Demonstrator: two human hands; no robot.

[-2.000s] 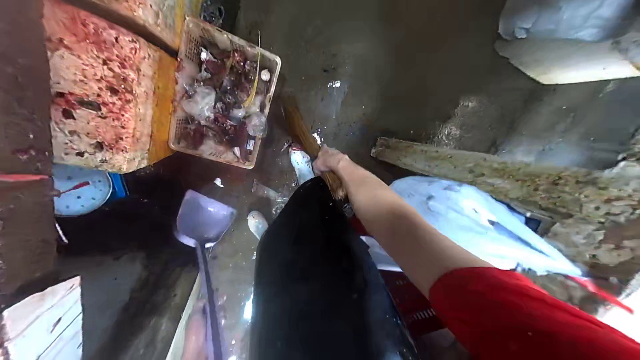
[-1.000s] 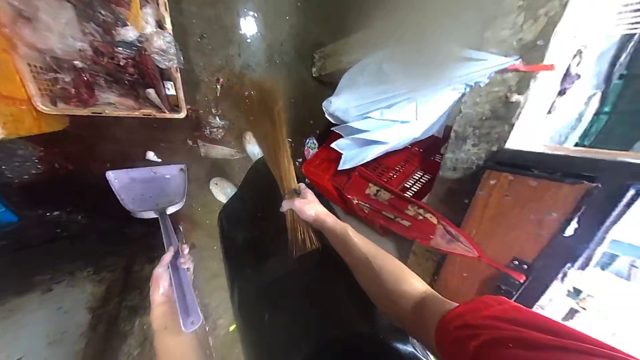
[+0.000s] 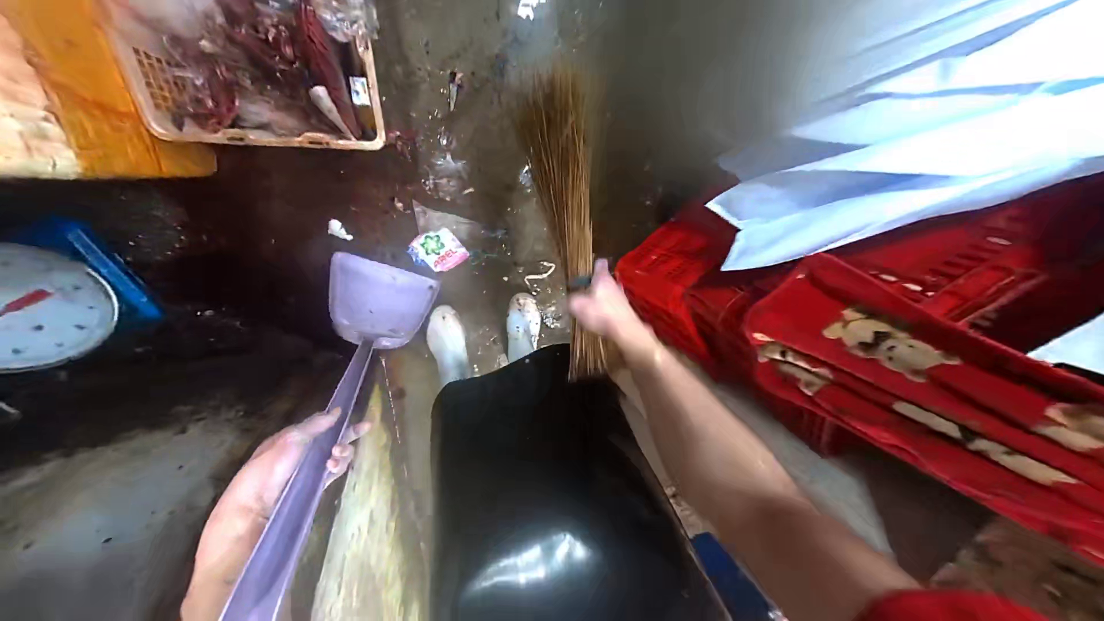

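My left hand (image 3: 302,448) is closed around the long handle of a purple plastic dustpan (image 3: 382,297), whose pan lies at the dirty wet floor, left of my white boots (image 3: 523,323). In my right hand (image 3: 601,302) is a stick broom (image 3: 559,164), gripped at its bound part; its bristles spread away from me over the floor and blur at the tips. A detergent packet (image 3: 438,250) and a white scrap (image 3: 340,229) lie beyond the pan. Small litter is scattered between pan and broom.
A crate of waste and plastic (image 3: 259,138) stands at upper left beside an orange block (image 3: 129,112). A dial scale (image 3: 52,306) is at the left edge. Red crates (image 3: 681,267), red patterned cloth (image 3: 888,362) and white sheeting (image 3: 906,155) crowd the right side.
My left hand has come into view on the dustpan handle. The broom, mostly hidden two seconds ago, now points away from me with its bristles spread. The view has shifted.
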